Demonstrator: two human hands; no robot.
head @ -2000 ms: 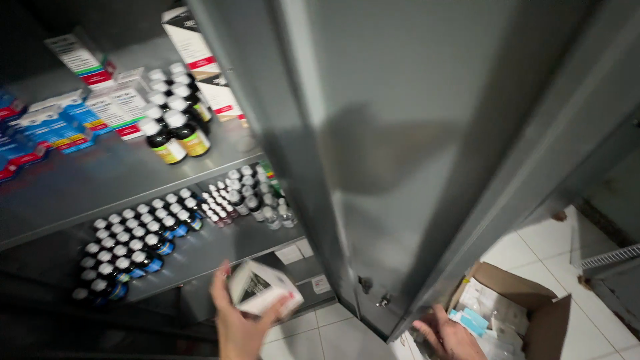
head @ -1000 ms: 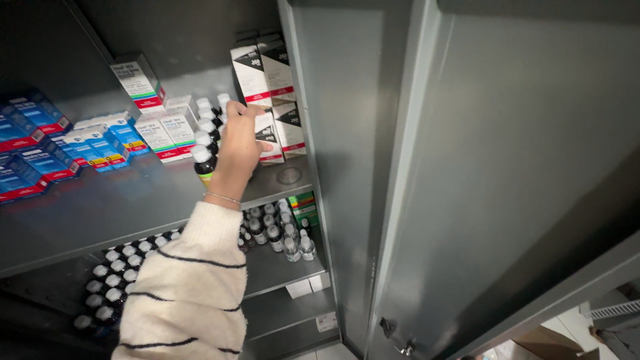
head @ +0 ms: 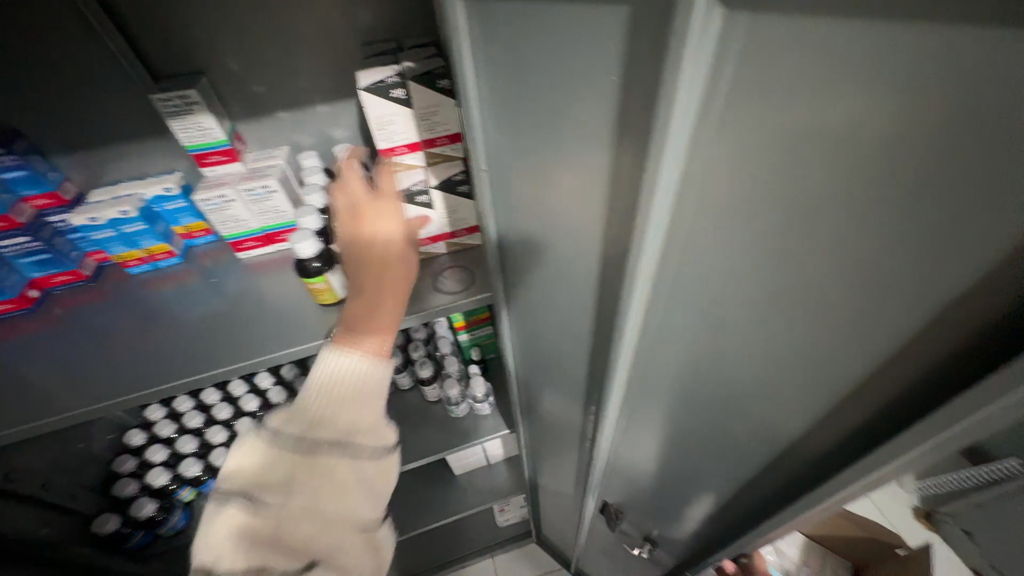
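Observation:
My left hand (head: 372,216), blurred, reaches over the upper shelf with its fingers apart and no item visible in it. Its thumb overlaps a stack of white, black and red cartons (head: 436,112); contact cannot be told. Beside and partly behind the hand stands a row of dark bottles with white caps (head: 318,268). Farther left are white cartons with green and red bands (head: 260,208) and blue-and-red cartons (head: 40,256). Of my right hand (head: 742,566), only fingertips show at the bottom, by the lower edge of the grey metal door (head: 800,240).
The lower shelf (head: 432,440) holds many white-capped bottles (head: 188,444), small clear-topped bottles (head: 456,392) and a green carton (head: 478,328). The door has a lock with keys (head: 640,548). An open cardboard box (head: 872,544) sits on the tiled floor at lower right.
My left hand, which held a white box low by the lower shelf, has moved up to the upper shelf, and no box shows in it now. The view has shifted.

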